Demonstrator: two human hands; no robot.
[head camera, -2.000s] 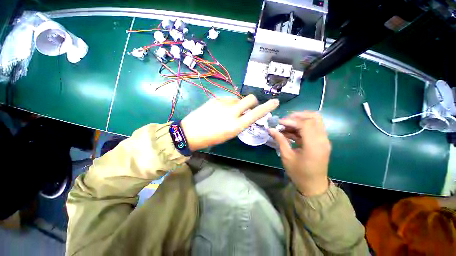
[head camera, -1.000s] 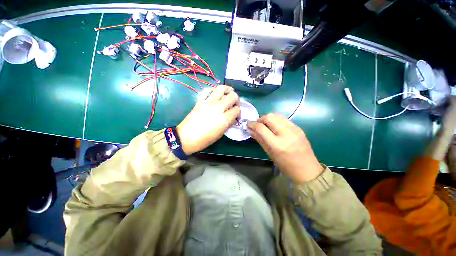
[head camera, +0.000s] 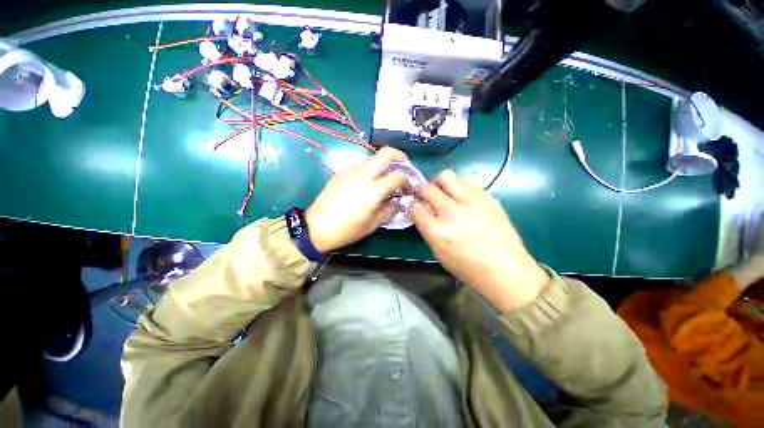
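A white round housing (head camera: 404, 219) lies on the green bench near its front edge, in front of the screw feeder (head camera: 421, 100). My left hand (head camera: 356, 201) holds its left side, with the fingertips over the rim. My right hand (head camera: 469, 234) has its fingertips inside the housing, close to my left fingers, pinching something small and pale there. The fingers hide most of the inside, so I cannot tell exactly what it is.
Wired components (head camera: 243, 75) with red and orange leads lie left of the feeder. White housings stand at the far left (head camera: 23, 82) and right (head camera: 692, 159), the right one with a white cable (head camera: 620, 188). A black screwdriver shape (head camera: 544, 54) hangs above. An orange sleeve (head camera: 704, 334) shows at right.
The view has shifted to the right. My right fingertips have moved from above the housing down into it, meeting my left fingers. The neighbour's arm reached to the right-hand housings and has drawn back.
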